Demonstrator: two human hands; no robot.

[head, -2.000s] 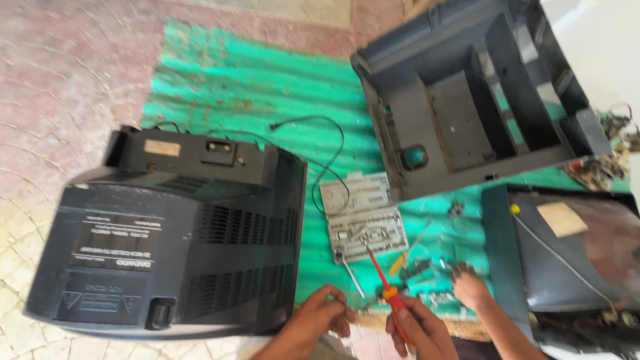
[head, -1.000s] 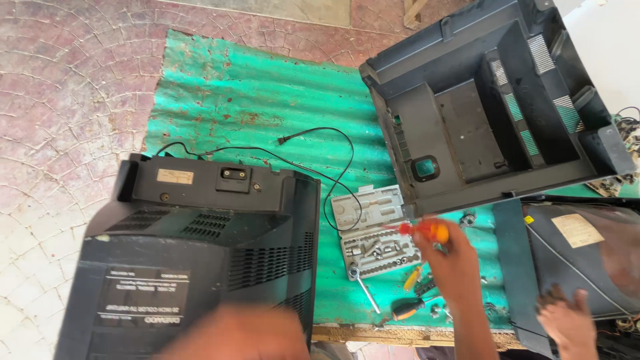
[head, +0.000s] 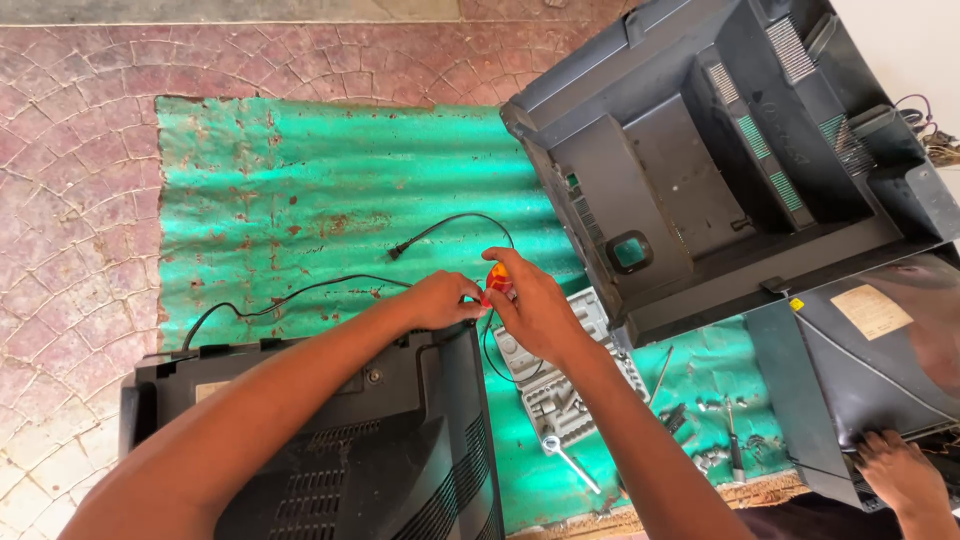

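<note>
A black CRT television (head: 375, 427) lies at the lower left with its vented back housing up. At its upper right corner, my right hand (head: 536, 307) is closed around a screwdriver (head: 499, 277) with a red and orange handle; the hands hide its tip. My left hand (head: 442, 300) rests at the same corner, fingertips close to the screwdriver; whether they hold anything cannot be made out. A black power cord (head: 300, 289) runs from the television behind my hands, its plug (head: 396, 252) lying on the green corrugated sheet (head: 337, 172).
An open grey socket-set case (head: 559, 405), a ratchet (head: 574, 465), a black-handled screwdriver (head: 735, 442) and small parts lie on the sheet. A removed black television back cover (head: 660, 187) stands at the upper right. Another person's hand (head: 896, 469) touches an opened television (head: 885, 352).
My right hand has moved with the screwdriver to the television's upper right corner. My left hand has also reached that corner. The other person's hand remains by the opened television.
</note>
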